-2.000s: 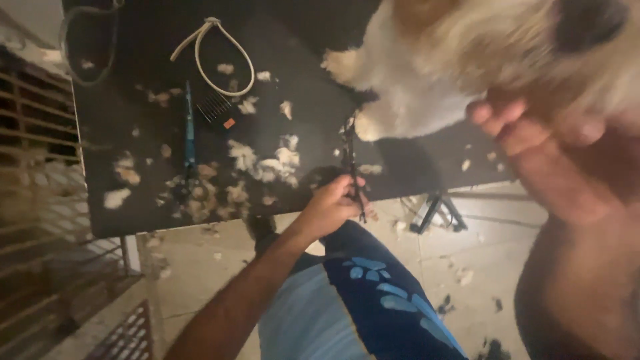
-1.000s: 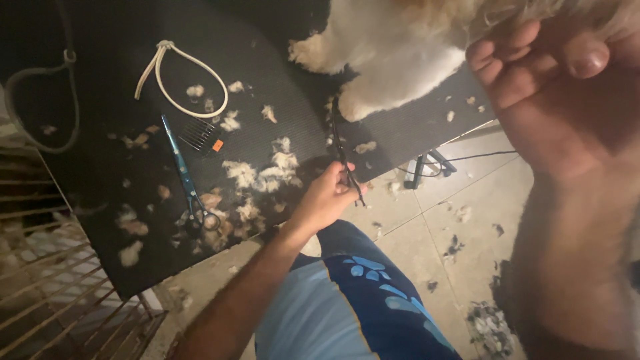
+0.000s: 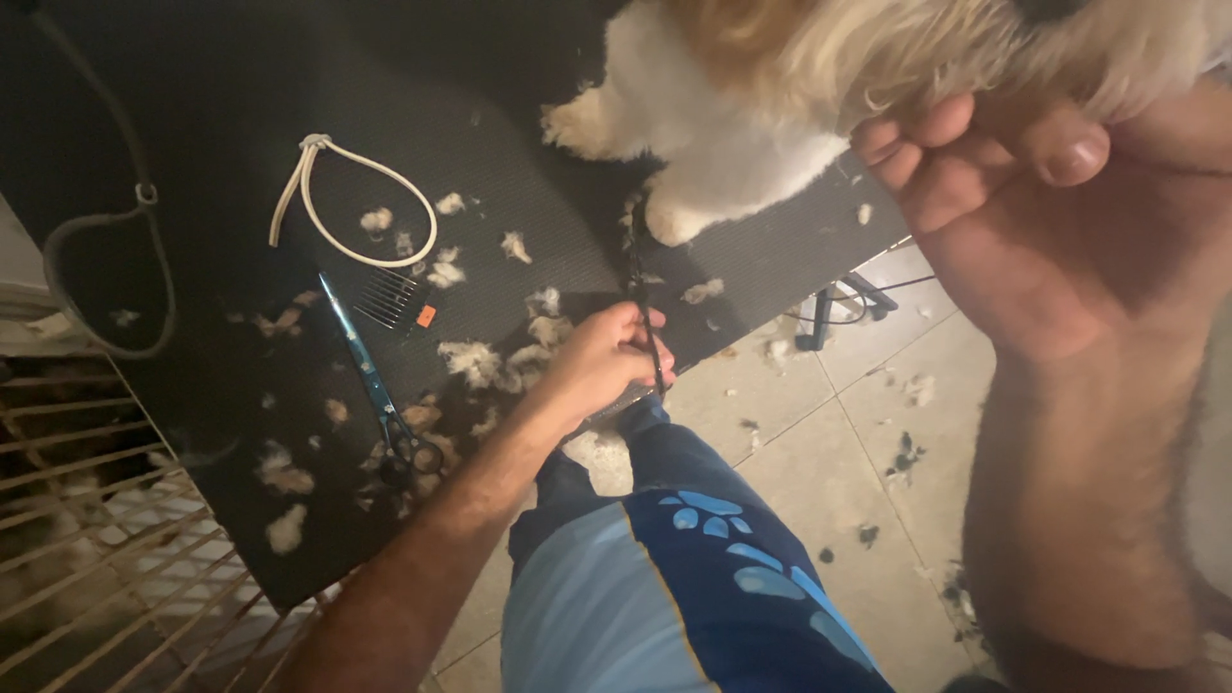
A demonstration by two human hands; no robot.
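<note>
My left hand [image 3: 640,351] grips a dark, slim metal tool [image 3: 635,265], maybe scissors or a comb, whose far end points up beside a dog's paw [image 3: 672,217]. The dog [image 3: 731,144], white on the legs and tan above, stands on the black table [image 3: 520,58]. At the right my right hand [image 3: 1011,192] is palm up with bent fingers below the long tan fur [image 3: 895,58]; the fingertips meet the fur, and whether they grip it cannot be told. Blue scissors [image 3: 361,361] lie on the table, left of my left hand.
A cream cord loop [image 3: 433,217], a black comb attachment [image 3: 387,296] and tufts of cut fur [image 3: 472,364] lie on the tabletop. A grey loop [image 3: 159,279] is at the far left, above a wire cage [image 3: 125,558]. Dark metal legs [image 3: 818,318] stand on the tiled floor [image 3: 799,462].
The view has shifted a little. My left hand has kept hold of the dark tool beside the paw. Scissor handles blurred two seconds ago show clearly now.
</note>
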